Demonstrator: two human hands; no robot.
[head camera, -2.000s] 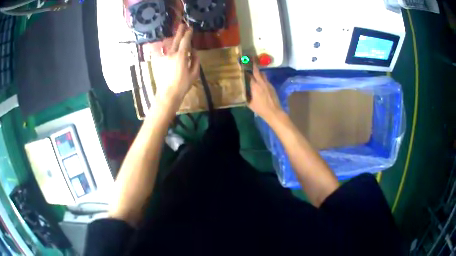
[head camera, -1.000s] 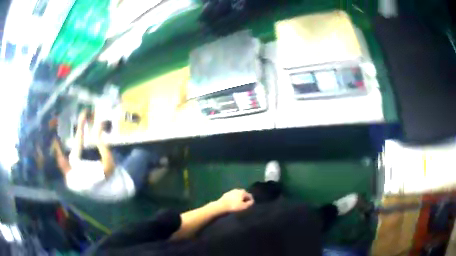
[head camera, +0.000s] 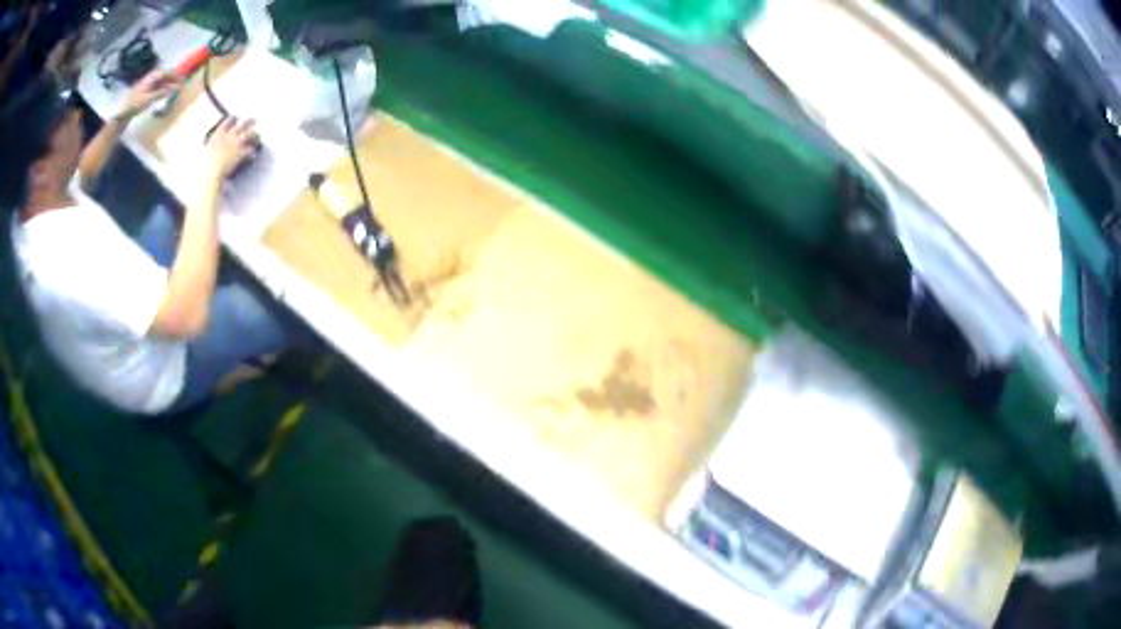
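Note:
Neither of my hands shows clearly; a skin-coloured sliver at the bottom edge is too small to identify. A tan cardboard bench mat (head camera: 529, 307) with dark stains lies on the long white-edged bench. On its left part lies a small dark piece with a pale band (head camera: 366, 234), joined to a black cord (head camera: 348, 135) running up and back. A digital counting scale (head camera: 818, 442) with a pale pan stands at the mat's right end, its front panel towards me. The second scale (head camera: 971, 553) shows partly beyond it, with a tan pan.
A seated person in a white top (head camera: 111, 307) works at the bench's far left, hands near black cords and a red-orange item (head camera: 193, 62). A clear bag (head camera: 338, 89) is beside them. A dark shape (head camera: 433, 571) rises at the bottom. Yellow-black tape (head camera: 283, 430) marks the green floor.
The view has swung left along the bench, bringing the mat and seated person closer. The forearm and hand seen one second ago are gone from clear view. The scales have shifted to the lower right.

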